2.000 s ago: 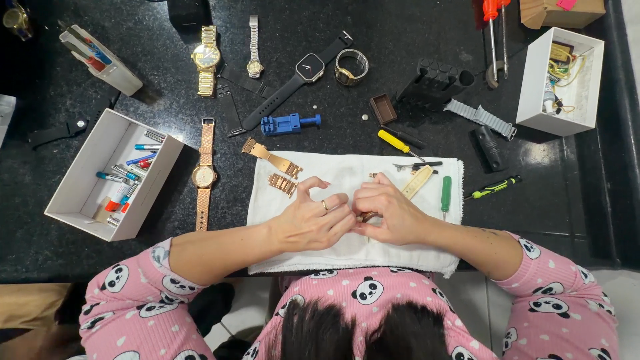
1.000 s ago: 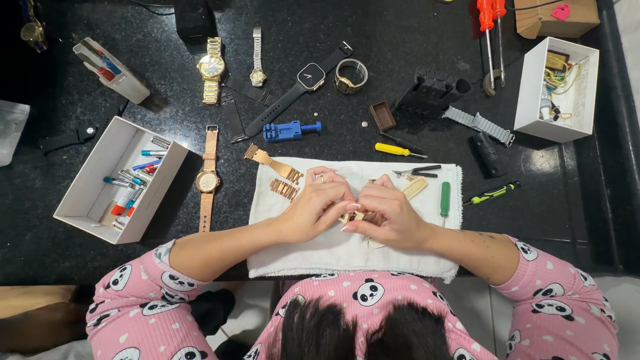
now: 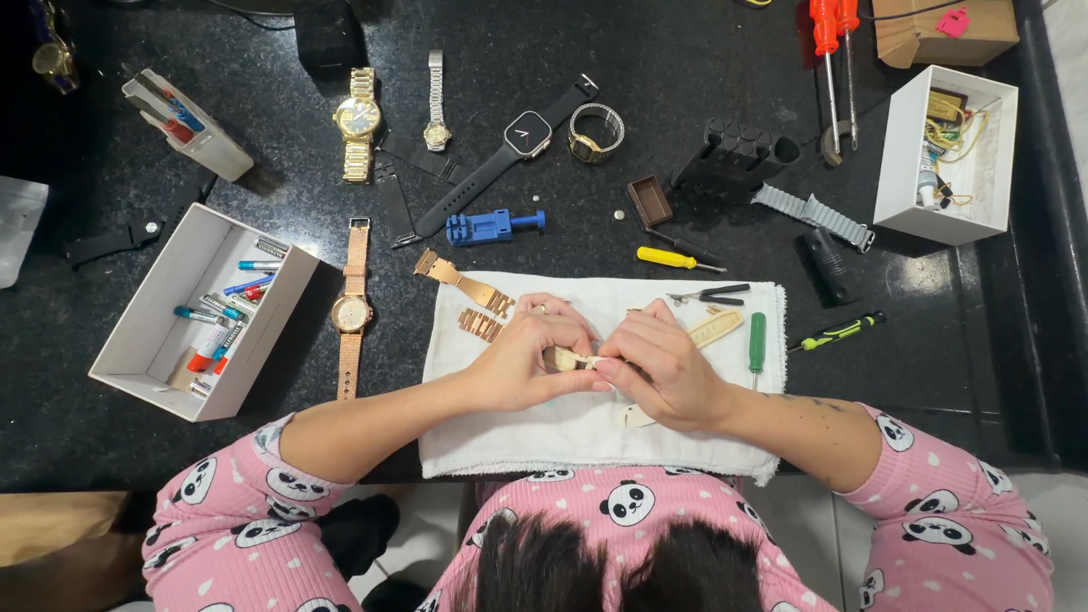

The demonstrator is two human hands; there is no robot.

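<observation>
Above a white towel (image 3: 527, 442), my left hand (image 3: 531, 353) is closed around a gold-toned watch (image 3: 565, 359). My right hand (image 3: 667, 365) meets it, thumb and fingers pinching at the watch's right end; what lies inside that grip is hidden. A cream strap piece (image 3: 636, 416) shows below my right hand, and a cream strap (image 3: 718, 328) lies above it. On the towel also rest rose-gold bracelet pieces (image 3: 480, 325), black-handled tweezers or pliers (image 3: 722, 295) and a green-handled screwdriver (image 3: 756, 340).
Behind the towel lie a blue link-removal tool (image 3: 489, 228), a yellow screwdriver (image 3: 667, 257), a black smartwatch (image 3: 528, 134) and several other watches. A white box of batteries and markers (image 3: 127, 374) stands left, another white box (image 3: 948, 223) at the right. A rose-gold mesh watch (image 3: 350, 313) lies beside the towel.
My hands have shifted slightly, and more of the gold-toned watch shows between them. The yellow screwdriver lay partly on the towel's edge two seconds ago and now lies behind it.
</observation>
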